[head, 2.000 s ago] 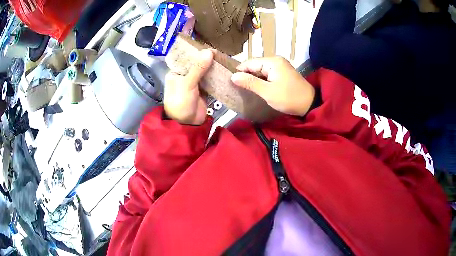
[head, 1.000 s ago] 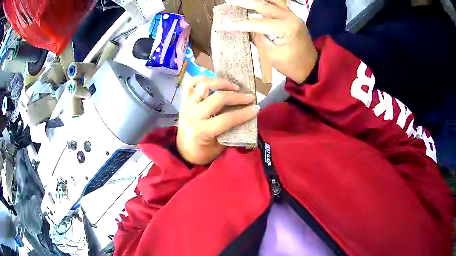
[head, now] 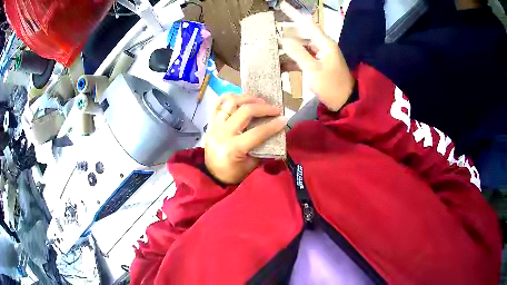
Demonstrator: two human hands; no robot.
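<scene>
A wide speckled grey-brown strip (head: pixel 260 61) stands nearly upright in the picture in front of my chest. My left hand (head: pixel 236 133) is closed around its lower part, with the fingers across its face. My right hand (head: pixel 317 64) is beside its upper right edge, with its fingers spread and blurred. I cannot tell whether the right fingertips touch the strip or a thin piece behind it. Brown cut pieces (head: pixel 218 28) lie on the table behind the strip.
A grey-white sewing machine body (head: pixel 130 119) is left of my hands. A blue packet (head: pixel 187 54) and a slim orange-handled tool (head: pixel 203 89) lie beyond it. A red plastic bag (head: pixel 55 25) hangs upper left, above thread cones (head: pixel 86 106). A person in dark blue (head: pixel 433 72) is at right.
The strip has swung from slanted to nearly upright. My left hand has shifted to its lower end. My right hand has come off the strip's face to its right side, fingers spreading.
</scene>
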